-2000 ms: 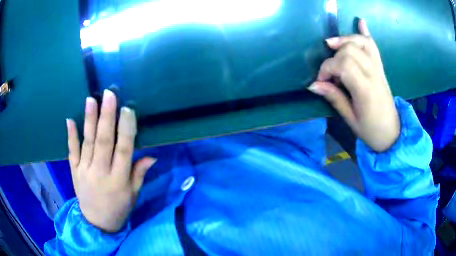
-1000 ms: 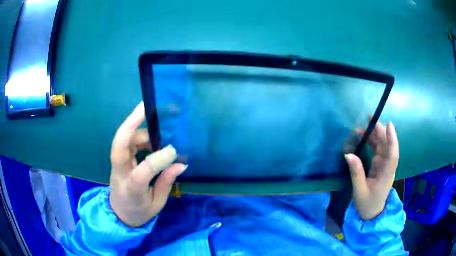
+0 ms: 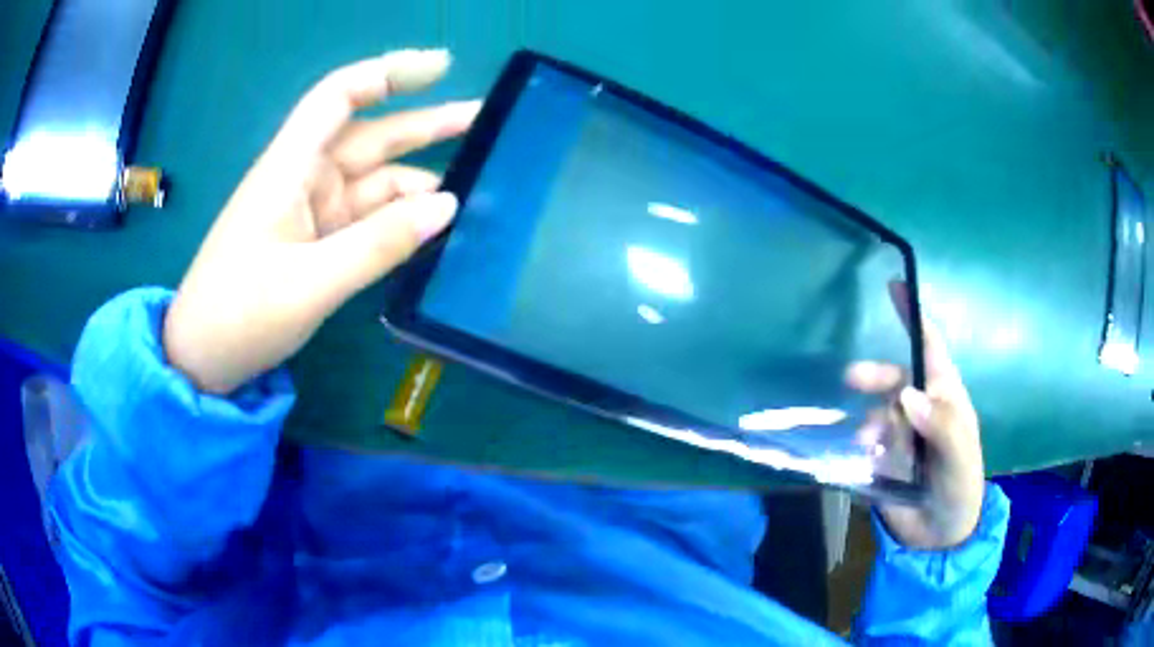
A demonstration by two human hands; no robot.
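Note:
A clear touch panel (image 3: 709, 278) with a black border is held tilted above the green bench, its left end higher in the picture. A gold flex cable (image 3: 413, 394) sticks out below its lower left corner. My left hand (image 3: 316, 215) is at the panel's left edge, thumb on the black border, the other fingers spread beside or behind it. My right hand (image 3: 939, 442) grips the right end near the lower corner, thumb in front; some fingers show through the glass. Bright glare lies on the panel's middle and lower edge.
An LCD module (image 3: 79, 101) with a gold flex cable (image 3: 143, 186) lies at the far left of the green bench (image 3: 759, 63). Another dark-edged panel (image 3: 1124, 266) lies at the far right. A blue bin (image 3: 1044, 544) is below the bench edge at right.
The panel lay flat at first, then was held up level; now it is tilted, left end raised and right end lowered. My left hand has moved up with it.

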